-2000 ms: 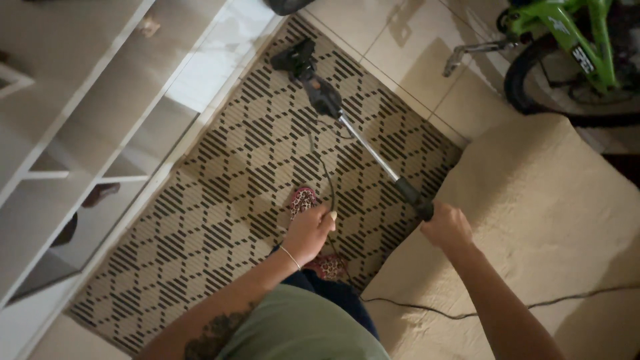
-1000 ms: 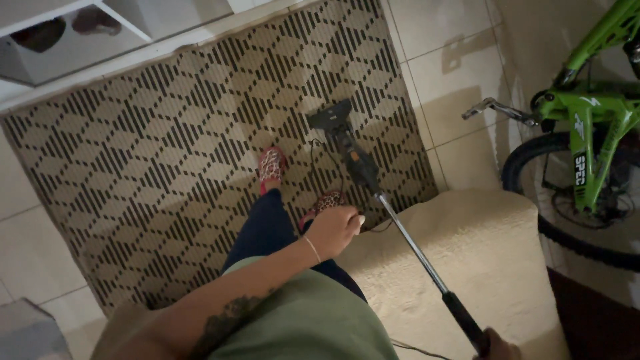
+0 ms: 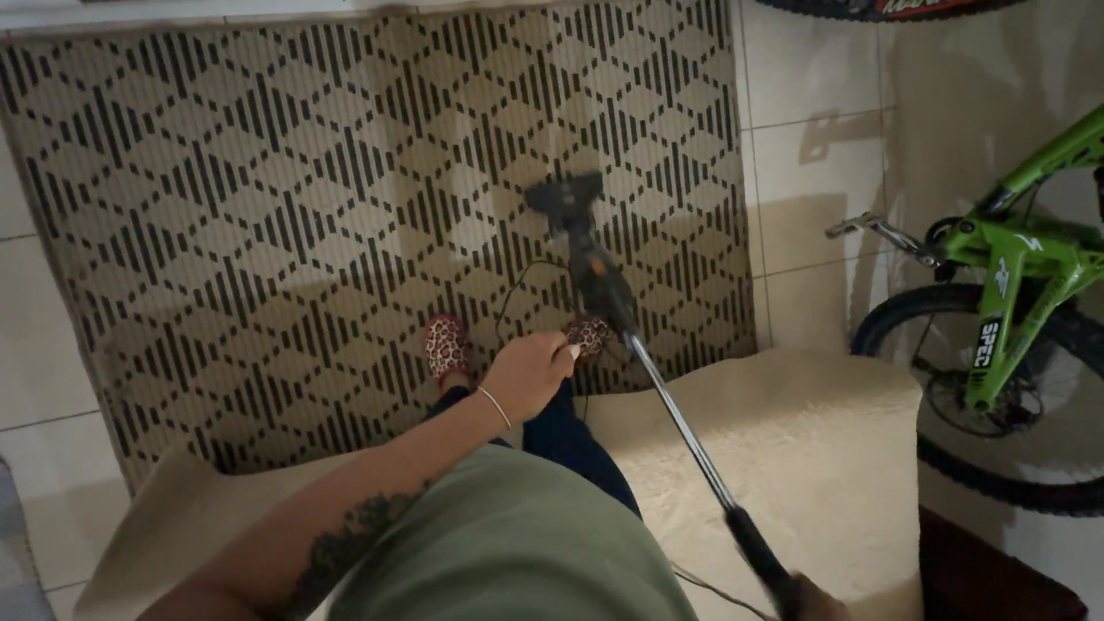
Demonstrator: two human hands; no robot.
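Note:
A stick vacuum cleaner [image 3: 608, 289] with a black floor head [image 3: 565, 197] and a metal tube stands tilted on the patterned rug [image 3: 285, 216]. At the bottom right edge, my right hand [image 3: 819, 599] grips its black handle, partly cut off by the frame. My left hand [image 3: 528, 373] is closed in front of my body, left of the tube. A thin dark cord [image 3: 516, 285] loops from the vacuum down to this hand and comes out below it; the fingers hide the part between. Leopard-print shoes [image 3: 446, 347] are on my feet, one partly behind my left hand.
A sofa or seat under a beige cover [image 3: 776, 431] lies close behind my legs, with more cord across it. To the right, a green bicycle [image 3: 1000, 319] has a pedal sticking out over the floor tiles [image 3: 806, 172]. Another bicycle tyre [image 3: 888, 10] shows at the top.
The view has turned and shifted a lot; the shelves have left it. The vacuum head has come nearer to my feet than two seconds ago. Both hands keep their hold.

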